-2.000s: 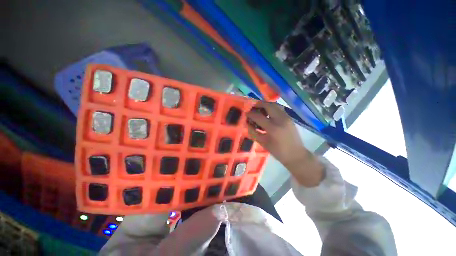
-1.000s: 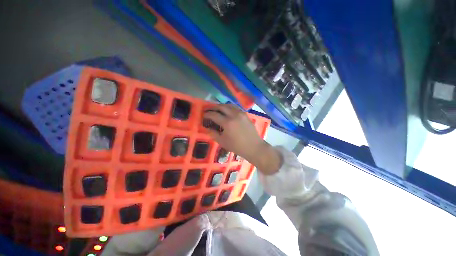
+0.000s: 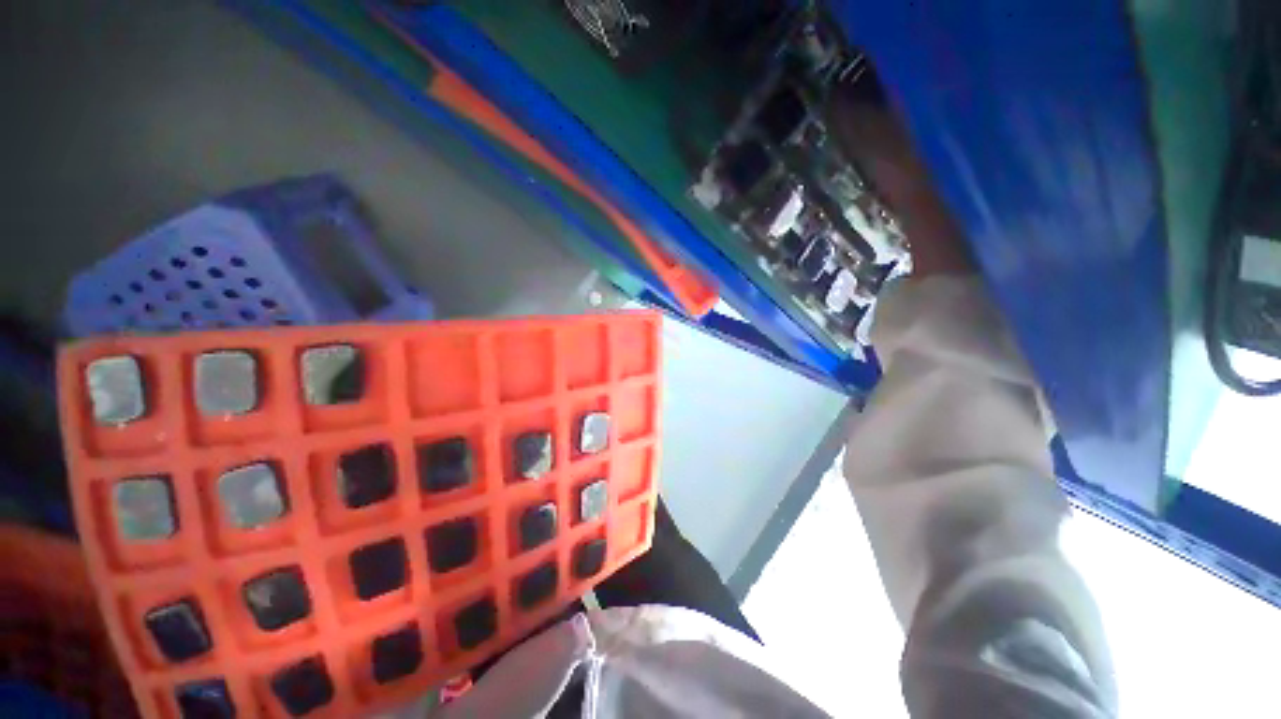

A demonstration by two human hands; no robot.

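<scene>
An orange-red compartment tray (image 3: 422,489) is tilted in front of my body at the left and lower centre. Rounded-square watch bodies (image 3: 225,382), silver-white or glossy black, sit in most pockets; the right part of the top row is bare. My right arm reaches up into the rack. My right hand (image 3: 899,176) is in shadow beside the blue post, over the units lying on the shelf (image 3: 808,225); its fingers and anything in them are unclear. My left hand is not visible; the tray covers that side.
The blue rack post (image 3: 1033,197) stands right of the shelf units. An orange strip (image 3: 562,176) runs along the blue shelf edge. A purple perforated basket (image 3: 239,267) is behind the tray. A black cable (image 3: 1219,316) hangs at the far right.
My right hand has left the tray's top row and moved up and right into the rack. The pocket where it was is now bare. The tray has shifted lower and left in view.
</scene>
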